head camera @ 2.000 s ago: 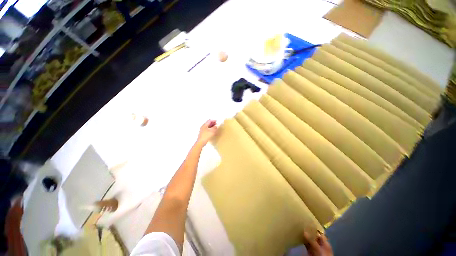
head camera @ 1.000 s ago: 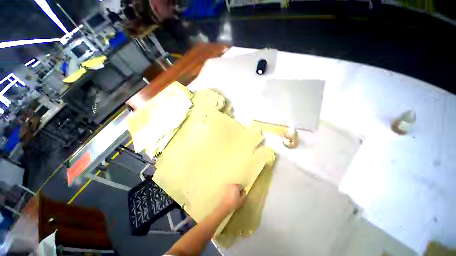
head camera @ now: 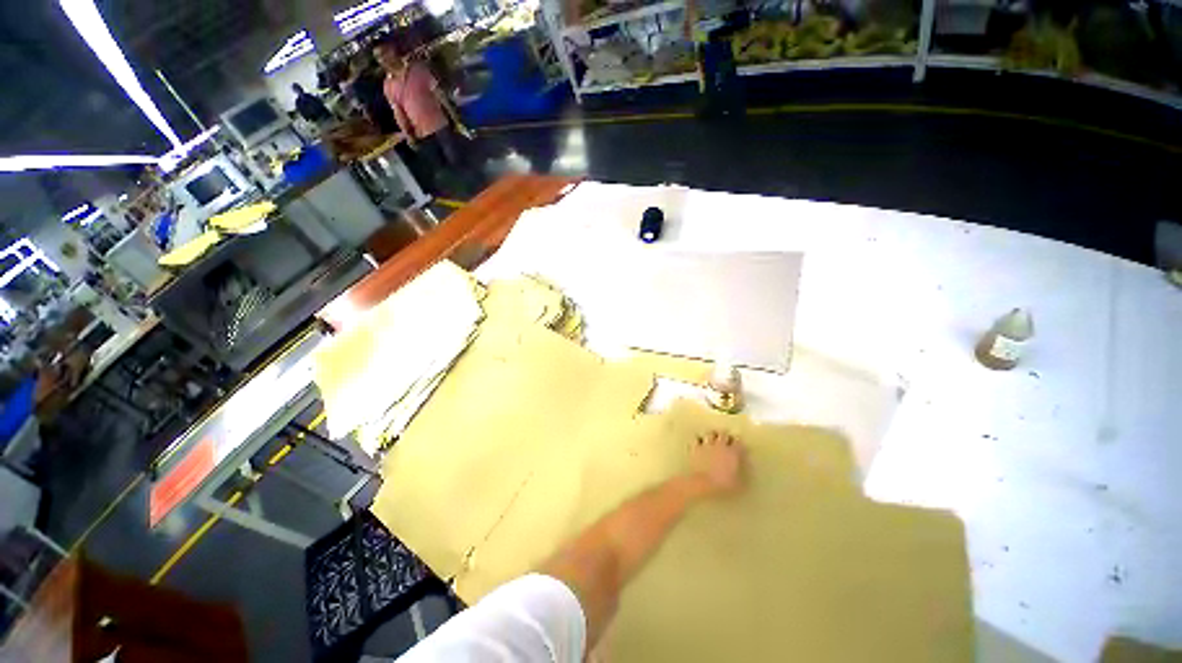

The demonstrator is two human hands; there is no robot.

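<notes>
A khaki-tan leather panel lies across the lower centre and right, over grey card and the white top; its lower part is cut off by the picture's edge. My left hand rests palm down on it near its upper edge, fingers slightly spread; no grip on an edge shows. The panel's left part meets the khaki pile of panels, with a notched seam between them. A brighter yellow face-up pile lies further left. My right hand is not in view.
A small brownish bottle stands just beyond the panel. A larger bottle stands on the white table at right. Grey card and a small black object lie further back. A person stands beyond the table.
The view has swung left from the staggered row to the piles. Since one second ago, my left hand has moved up and right from the pile's edge, and a panel now spreads right over the card.
</notes>
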